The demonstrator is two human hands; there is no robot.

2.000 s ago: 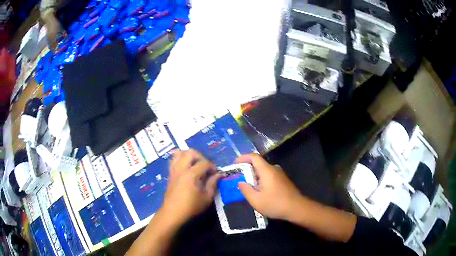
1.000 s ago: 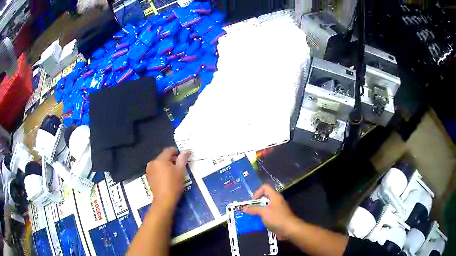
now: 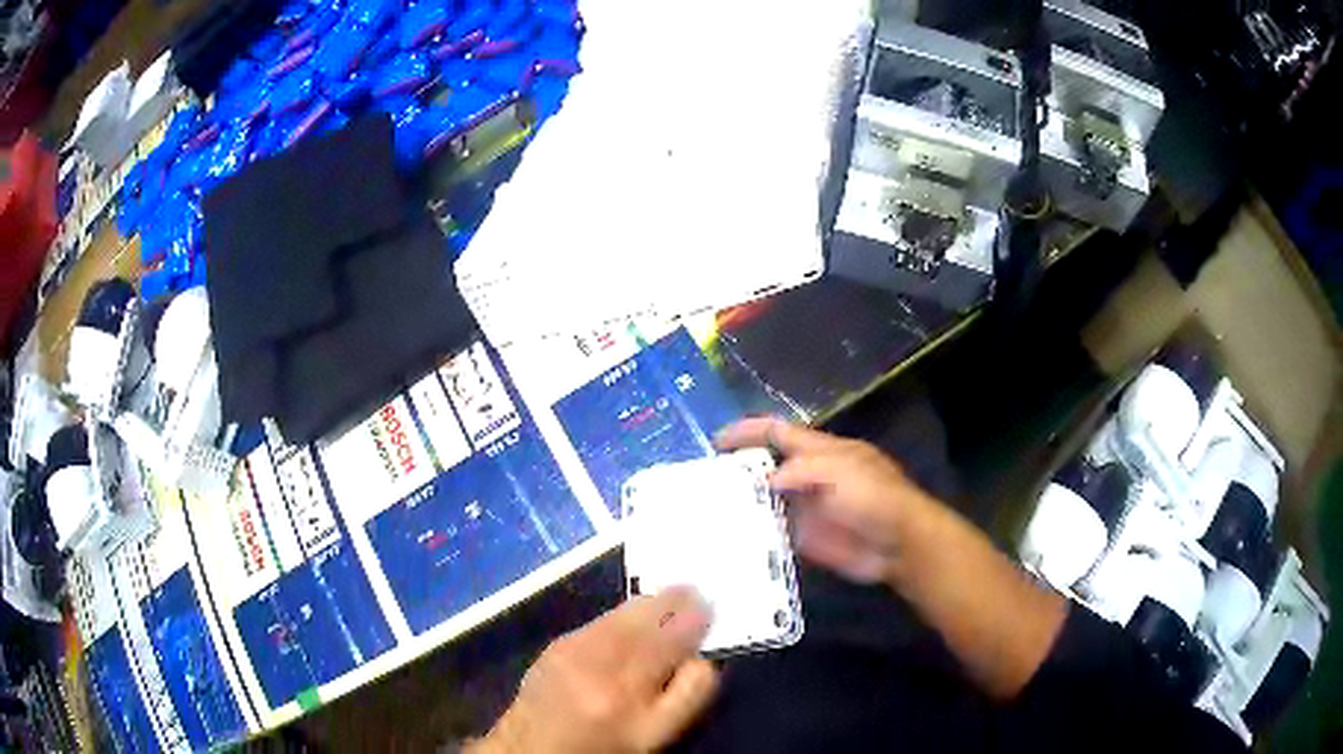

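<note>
A flat white back cover (image 3: 704,538) with small holes near its corners lies over the housing at the bench's front edge, hiding the blue and black inside. My left hand (image 3: 626,678) is at its lower left, fingers on the cover's face. My right hand (image 3: 840,494) grips its upper right edge, fingers at the top corner. The housing under the cover is barely visible at the rim.
Stacked white covers (image 3: 663,162) stand behind, with black foam sheets (image 3: 332,280) and blue battery packs (image 3: 339,89) to the left. Screw feeders (image 3: 921,177) are back right. White-and-black units lie left (image 3: 103,479) and in a box (image 3: 1178,516) at right.
My left hand has moved from the edge of the cover stack to the piece at my right hand. A white cover now lies over the open housing, which is raised back toward the bench edge.
</note>
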